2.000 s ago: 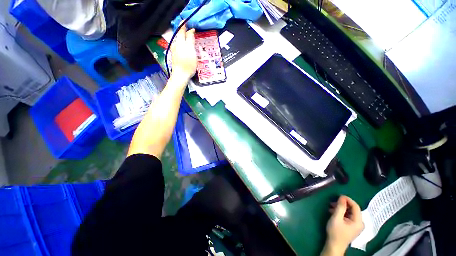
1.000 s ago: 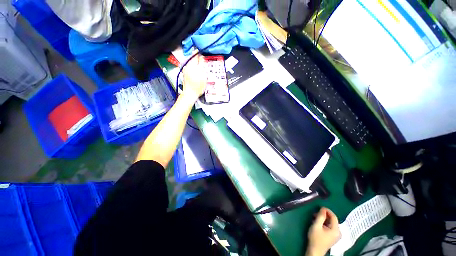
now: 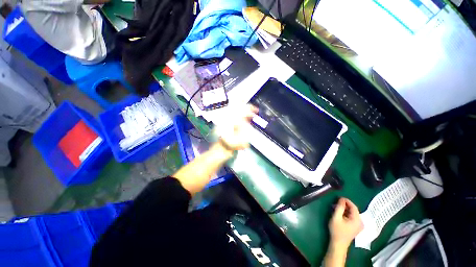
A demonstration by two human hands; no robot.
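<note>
A black glossy panel point(image 3: 300, 122) with two small white labels lies on white sheets on the green bench. My left hand point(image 3: 239, 130) is blurred, with its fingers at the panel's left edge; nothing shows in it. My right hand point(image 3: 345, 219) rests on the bench below the panel, fingers curled; whether something small is in them is unclear. A smartphone point(image 3: 211, 86) with a lit screen lies on papers left of the panel. A black barcode scanner point(image 3: 313, 194) lies between the panel and my right hand.
A printed label strip point(image 3: 386, 208) curls beside my right hand, near a black mouse point(image 3: 372, 170). A keyboard point(image 3: 334, 83) and monitor point(image 3: 417, 62) stand behind. A blue cloth point(image 3: 219, 31) lies at the far left end. A cable hangs across the phone. Blue bins point(image 3: 68, 143) stand on the floor.
My left hand has moved from the phone towards the panel's left edge. The phone's screen has turned from red and white to darker purple. My right hand has stayed by the label strip.
</note>
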